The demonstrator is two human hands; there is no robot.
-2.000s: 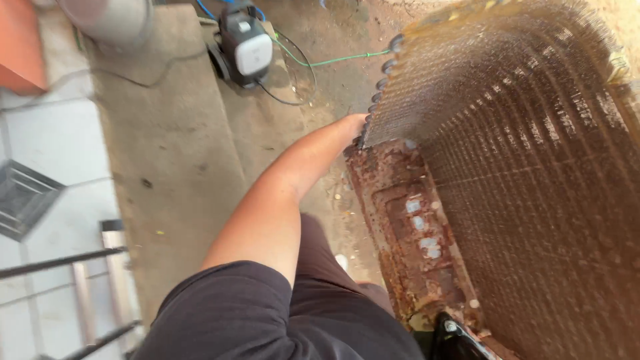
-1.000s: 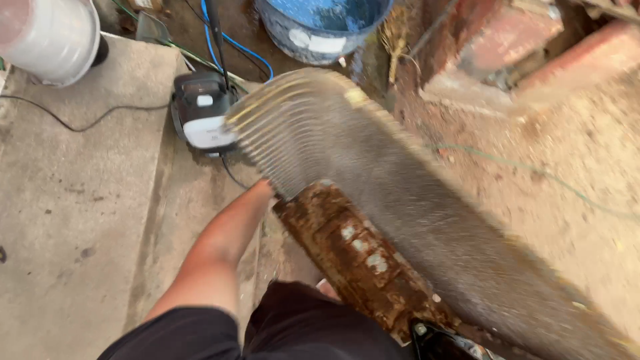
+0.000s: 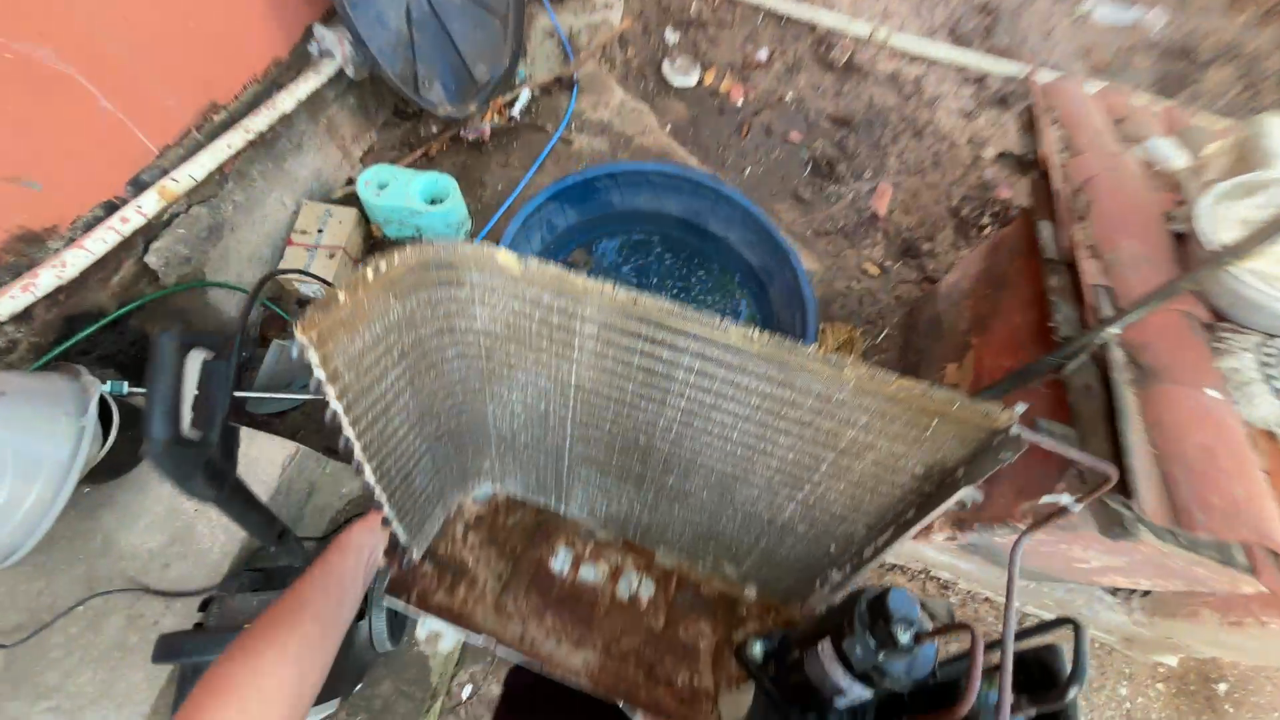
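A large L-shaped finned condenser coil (image 3: 640, 400) stands on a rusty metal base pan (image 3: 570, 600). On the pan's right end sits a black compressor (image 3: 880, 640) with bent copper pipes (image 3: 1015, 560). My left hand (image 3: 378, 535) is at the coil's lower left corner, where the coil meets the pan; its fingers are hidden behind the edge, so its hold cannot be made out. My right hand is not in view. Behind the coil lies a round blue tub (image 3: 680, 250) with water in it.
A black pressure washer (image 3: 260, 620) stands at left beside a grey bucket (image 3: 40, 460). Behind are a cardboard box (image 3: 325, 235), a turquoise container (image 3: 412, 200), a blue hose (image 3: 560, 130) and a white pipe (image 3: 170, 190). Clay roof tiles (image 3: 1160, 300) lie at right.
The view has swung a lot, and the coil and pan now sit at another angle in it. The whole blue tub has come into view. My left hand stays at the coil's corner.
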